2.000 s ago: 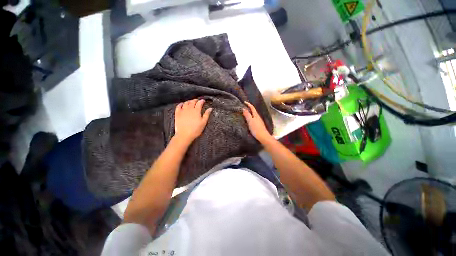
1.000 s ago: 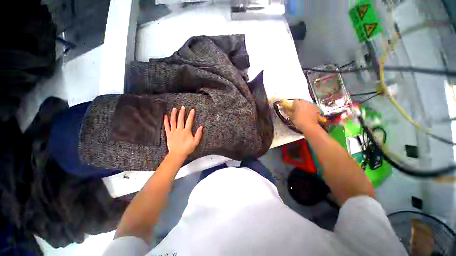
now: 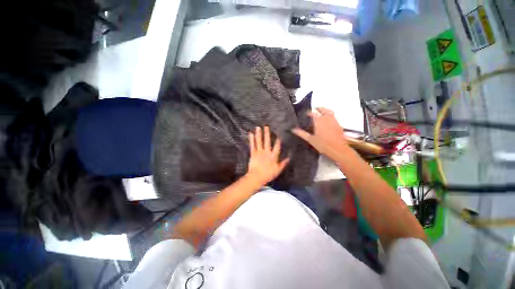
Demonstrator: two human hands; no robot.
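The dark speckled jacket (image 3: 226, 107) lies bunched over the white table and the navy padded board (image 3: 116, 136), whose rounded left end is bare. A darker patch (image 3: 208, 161) shows on the jacket. My left hand (image 3: 263, 157) lies on the jacket with its fingers spread. My right hand (image 3: 324, 132) is at the jacket's right end near the pointed corner; the fingers are partly blurred, and I cannot tell if they grip the cloth. The iron's wooden handle (image 3: 366, 145) shows just right of my right wrist.
A dark heap of garments (image 3: 79, 186) lies at the left. A metal-framed stand (image 3: 385, 117) is at the table's right end. Yellow and black lines, red fittings (image 3: 402, 131) and a green bag (image 3: 435, 220) are on the right. Green warning signs (image 3: 445, 55) hang at the upper right.
My right hand has let go of the iron and moved left to the jacket. The jacket has shifted right along the board and is more rumpled. My left hand has moved right with it.
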